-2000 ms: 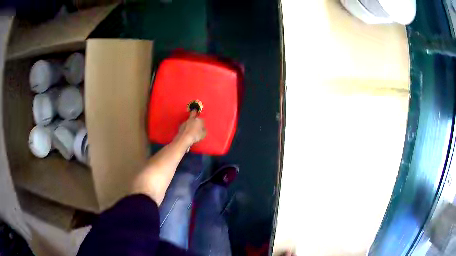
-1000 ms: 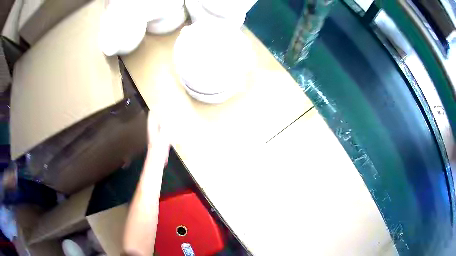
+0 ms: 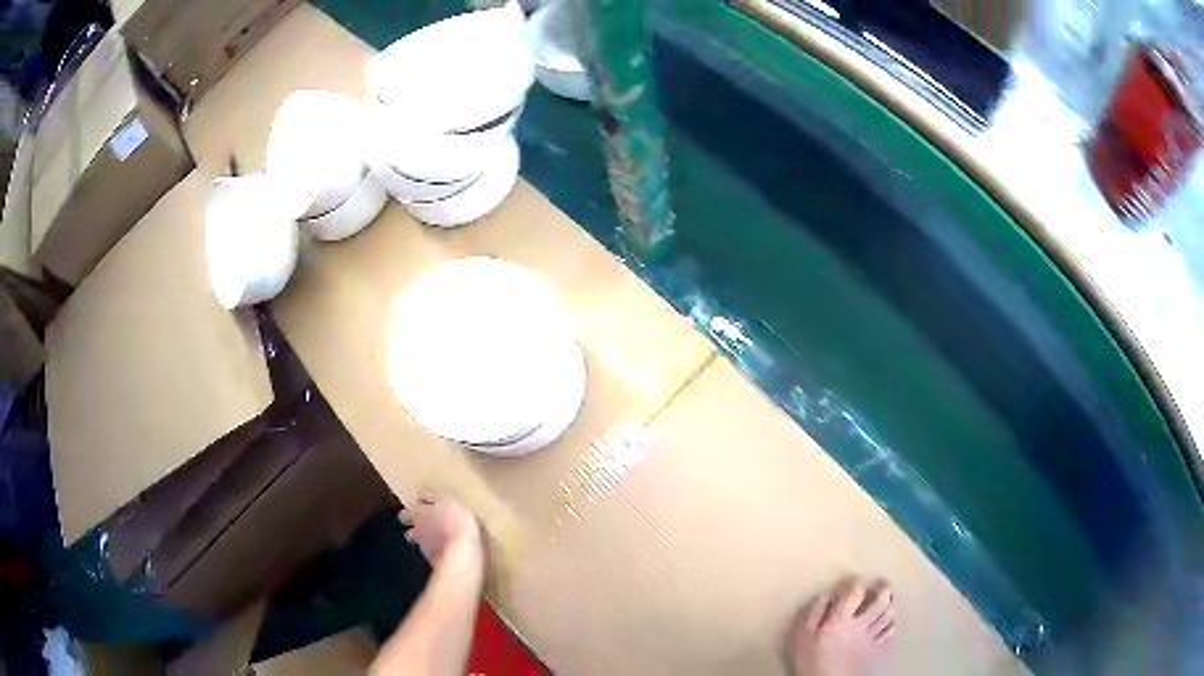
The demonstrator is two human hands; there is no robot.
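A white round housing (image 3: 482,350), overexposed, sits on the cardboard-covered bench (image 3: 700,495) in front of me; a second rim shows under it, so it may be a stack. My left hand (image 3: 445,531) is at the bench's near edge, just below the housing and not touching it. It looks empty, with its fingers a little apart. My right hand (image 3: 845,629) is over the bench at the lower right, partly cut off by the frame's edge. Its fingers are slightly bent and apart, and it holds nothing visible.
Several more white housings (image 3: 442,99) are grouped further back on the bench. Open cartons (image 3: 152,357) stand at the left. A red stool (image 3: 504,647) shows partly beneath the bench edge. A green conveyor (image 3: 845,291) curves along the right, with a green post (image 3: 625,119) beside it.
The view has swung from the carton and stool up to the bench. My left hand has left the stool's hole and is now at the bench edge. My right hand has come into view.
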